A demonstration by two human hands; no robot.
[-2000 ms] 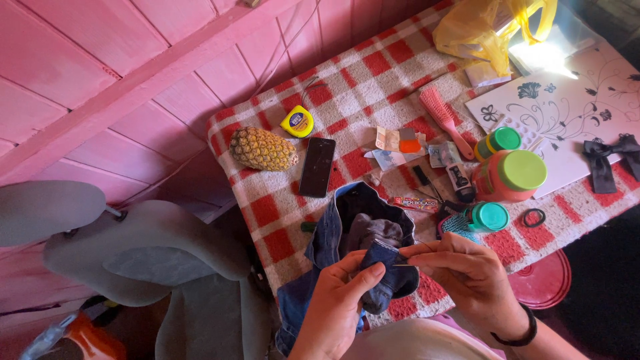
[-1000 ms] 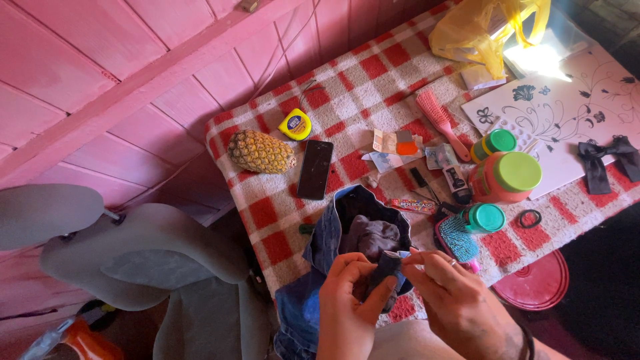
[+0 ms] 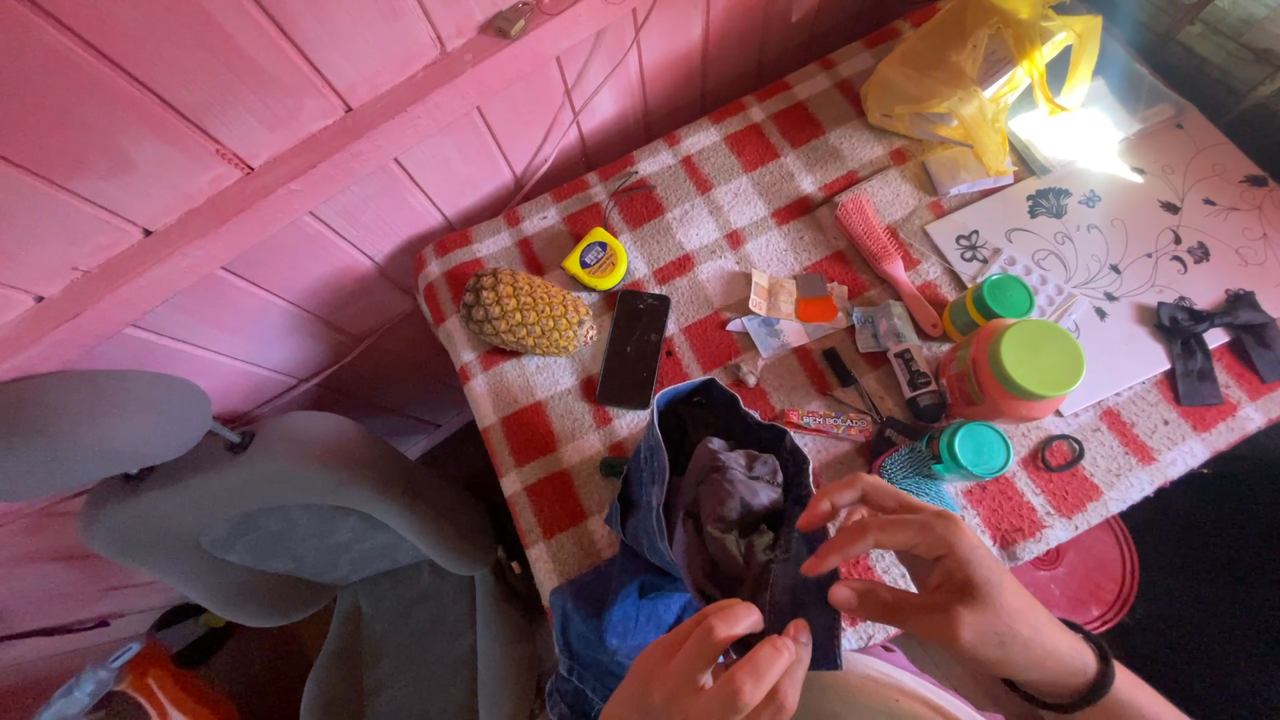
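A blue denim garment (image 3: 640,510) lies bunched at the near edge of the table, its opening facing up and a dark lining cloth (image 3: 735,495) showing inside. My left hand (image 3: 715,660) pinches the near edge of the denim between thumb and fingers. Just right of the garment, my right hand (image 3: 915,570) is raised with its fingers apart and nothing visible in them; a dark band circles that wrist. Whether its fingertips touch the denim edge I cannot tell. A teal-bristled hairbrush (image 3: 912,475) lies beyond my right hand.
On the checked tablecloth (image 3: 710,340) are a pineapple (image 3: 527,312), a tape measure (image 3: 597,259), a smartphone (image 3: 633,350), banknotes (image 3: 775,330), a pink hairbrush (image 3: 885,260) and several lidded jars, one with a light green lid (image 3: 1037,360). A yellow plastic bag (image 3: 940,80) is farther back. A grey seat (image 3: 300,520) stands left.
My right hand has let go of the denim edge and opened beside it. The denim edge, earlier pinched up between both hands, now hangs lower, and my left hand still holds it.
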